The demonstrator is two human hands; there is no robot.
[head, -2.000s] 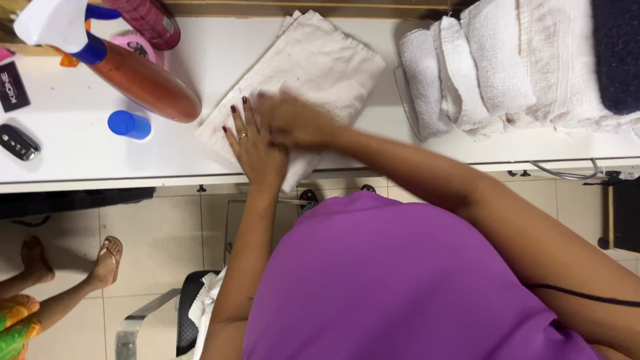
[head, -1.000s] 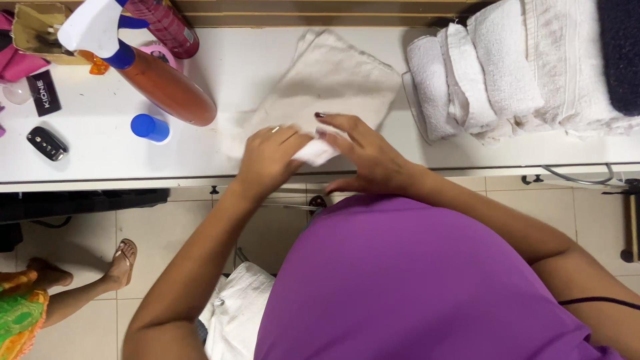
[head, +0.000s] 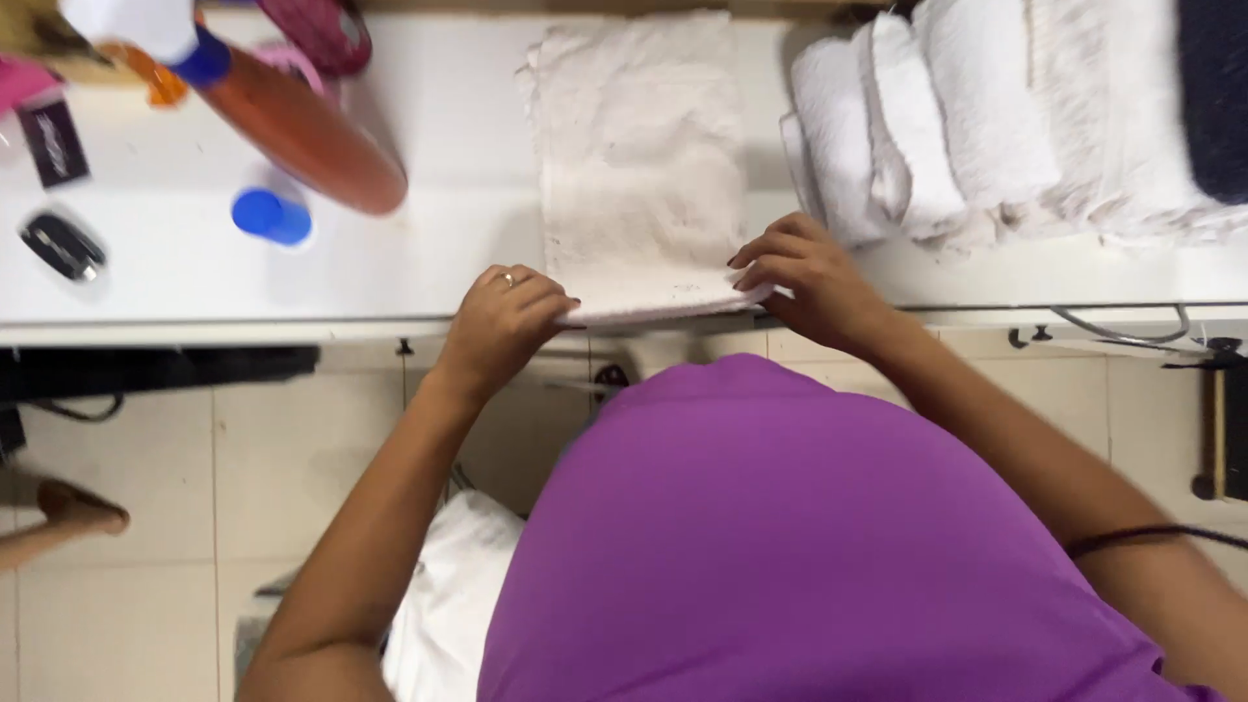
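Observation:
A folded off-white cloth towel lies squarely on the white tabletop, with its near edge at the table's front edge. My left hand grips the towel's near left corner; a ring shows on one finger. At the near right corner, my right hand pinches the cloth between thumb and fingers. The near edge is slightly raised between both hands. Small dark specks show on the cloth.
Rolled white towels and a dark towel stand at right. On the left are a spray bottle, a blue cap, a car key and a dark card. White cloth hangs below; another person's foot is on the floor.
My hands have moved apart to the towel's two near corners; earlier they were close together on it. The towel, set diagonally before, now lies straight to the table edge.

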